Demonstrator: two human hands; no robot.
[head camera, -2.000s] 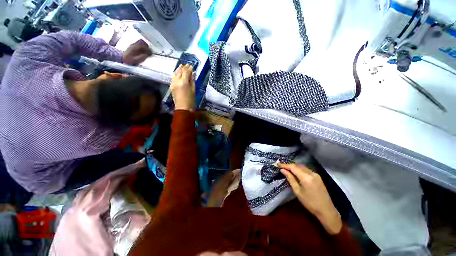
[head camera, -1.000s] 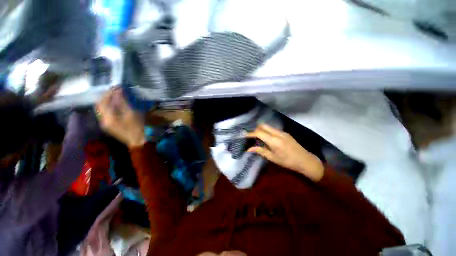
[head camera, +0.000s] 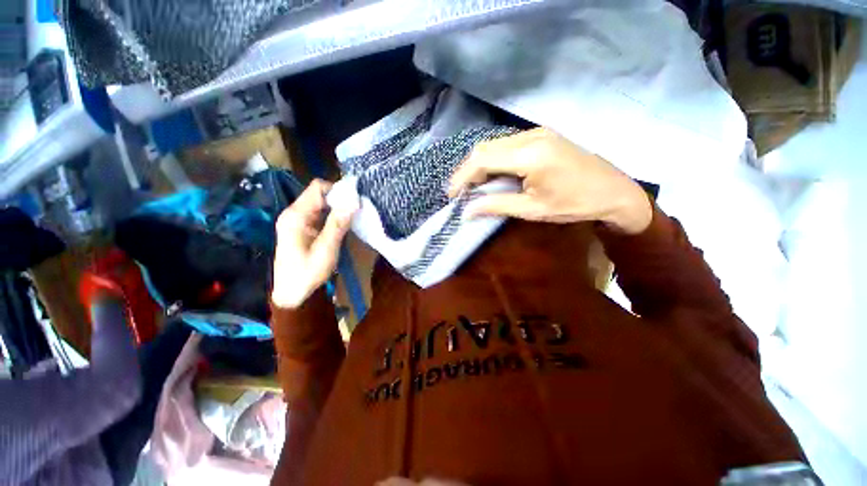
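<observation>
A garment piece (head camera: 404, 187) of black-and-white flecked fabric with a pale white side is held up above the lap, just below the table's front edge. My left hand (head camera: 309, 239) pinches its left edge between thumb and fingers. My right hand (head camera: 547, 182) grips its right side, fingers on the flecked face and thumb below. The lower edge of the piece hangs in a pale point with a dark flecked band. More flecked fabric (head camera: 176, 43) lies on the table at the upper left.
The white table's edge (head camera: 314, 43) crosses the top. White cloth (head camera: 618, 81) hangs at right, near a brown box (head camera: 775, 66). A black-and-blue bag (head camera: 219, 247), red basket (head camera: 119, 289) and pink cloth (head camera: 179, 418) are at left, with a person's purple sleeve (head camera: 71, 403).
My left hand has come from the table edge down to the garment piece and taken hold of it. The piece is raised and spread between both hands. The view has tilted down.
</observation>
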